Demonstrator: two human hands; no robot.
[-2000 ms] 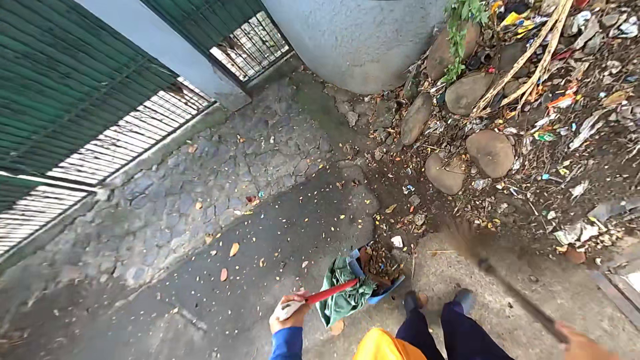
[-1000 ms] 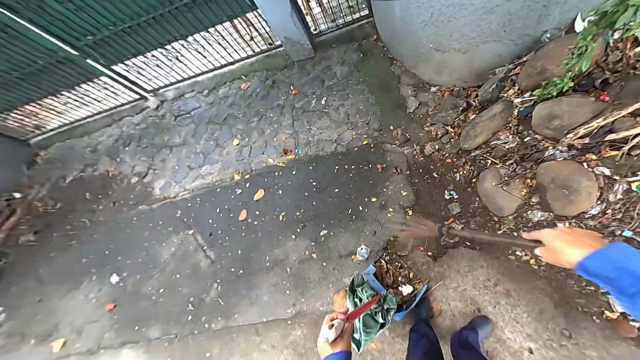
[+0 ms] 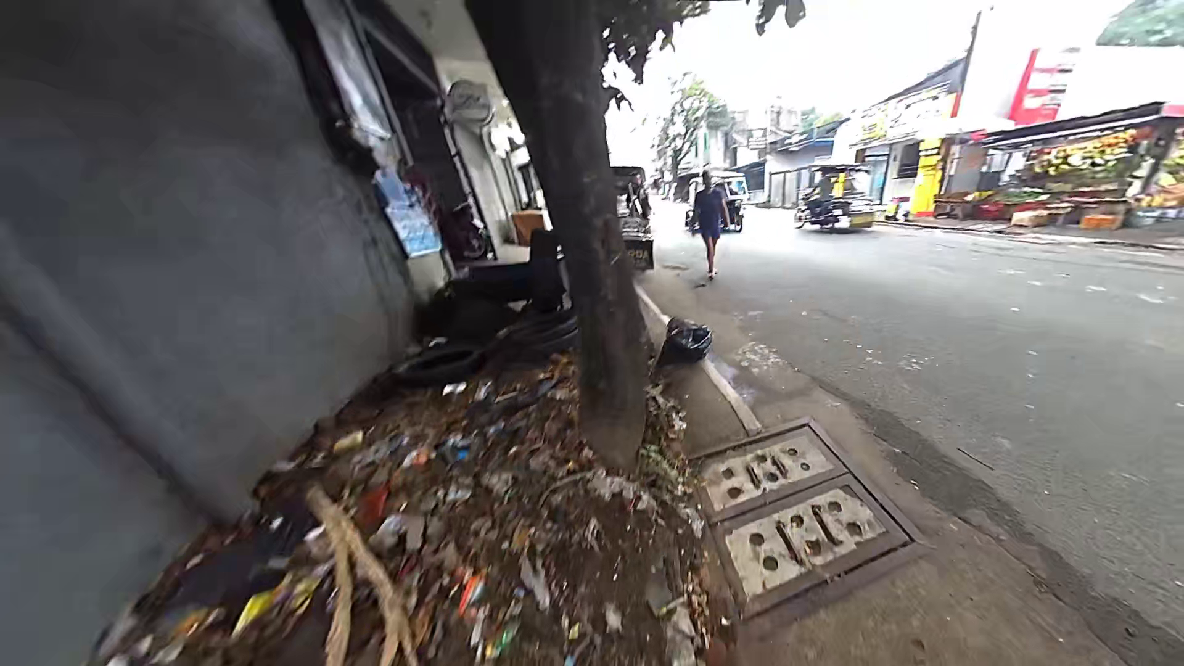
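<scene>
Neither of my hands shows in the head view now, and the broom and the dustpan are out of sight too. Loose litter and dry leaves (image 3: 499,527) cover the soil at the foot of a tree trunk (image 3: 606,277). A forked dry branch (image 3: 356,573) lies on the litter at the lower left. Beyond the trunk, a black plastic bag (image 3: 686,340) sits by the white line at the road's edge.
A grey wall (image 3: 203,259) bounds the left, with tyres (image 3: 439,364) at its foot. Drain covers with holes (image 3: 800,532) lie right of the soil. A person (image 3: 710,222) is on the road (image 3: 971,324), near tricycles (image 3: 835,196); a fruit stall (image 3: 1082,176) stands across it.
The view has swung up from the paved ground to the street. My hands, the broom and the dustpan, seen earlier, have left the view.
</scene>
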